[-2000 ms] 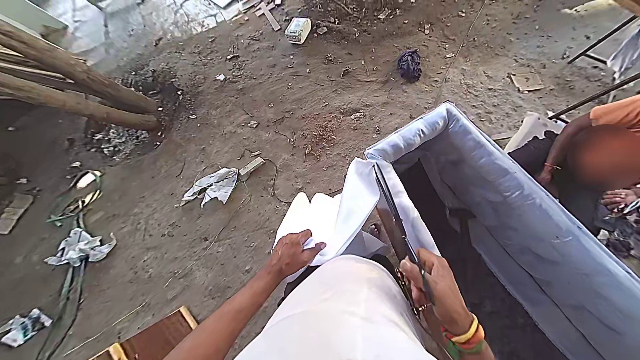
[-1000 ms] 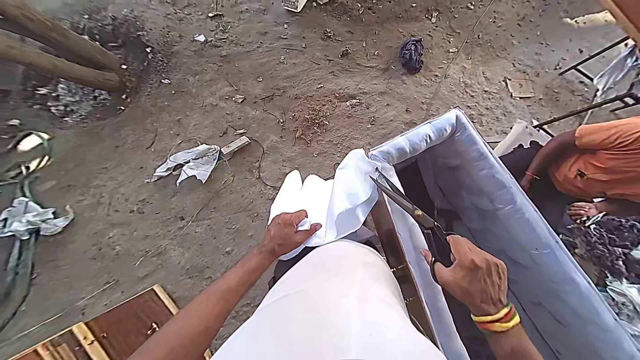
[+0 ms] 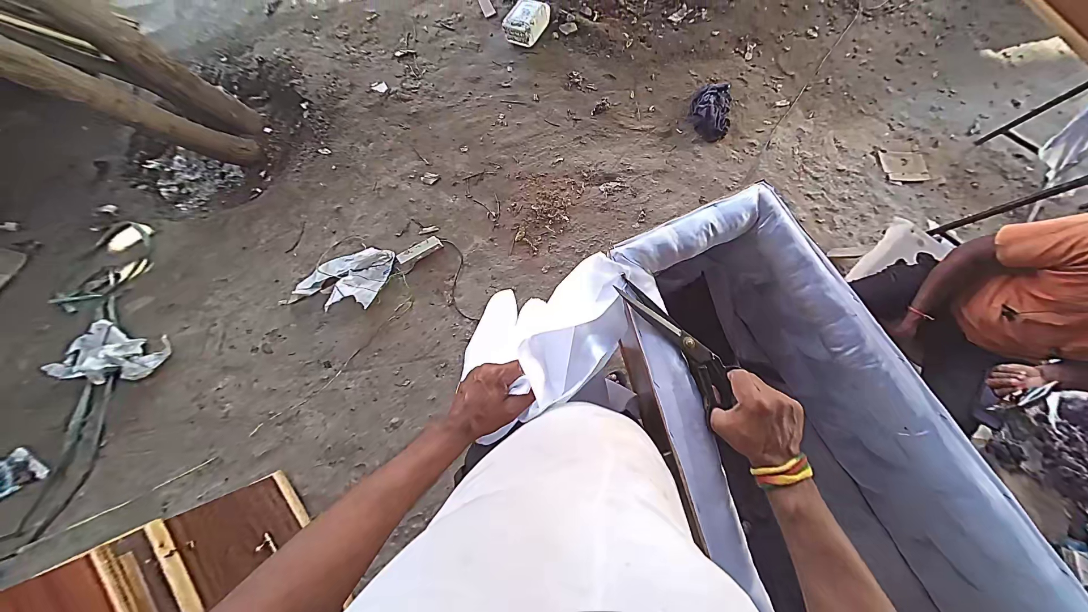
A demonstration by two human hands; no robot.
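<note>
My right hand (image 3: 761, 418) grips the black handles of a pair of scissors (image 3: 680, 336). Their blades point up and left, with the tips at the white fabric (image 3: 568, 327) by the near corner of a long wooden box lined with pale blue padded cloth (image 3: 837, 365). Bunched white fabric is pinched in my left hand (image 3: 491, 399), left of the box's rim. Whether the blades are cutting at this moment cannot be told. Part of the fabric hangs behind my left hand, and my white-clothed body hides the area below.
A person in an orange top (image 3: 1041, 289) sits beyond the box at right. Wooden panels (image 3: 229, 535) lie at lower left. Wooden poles (image 3: 144, 93), a power strip (image 3: 419, 252), cloth scraps (image 3: 348, 276), a dark crumpled bag (image 3: 711, 110) and green straps (image 3: 89, 425) are on the dirt ground.
From two seconds ago, my right hand and the scissors have turned from nearly upright to slanting up-left. My left hand still holds the white fabric.
</note>
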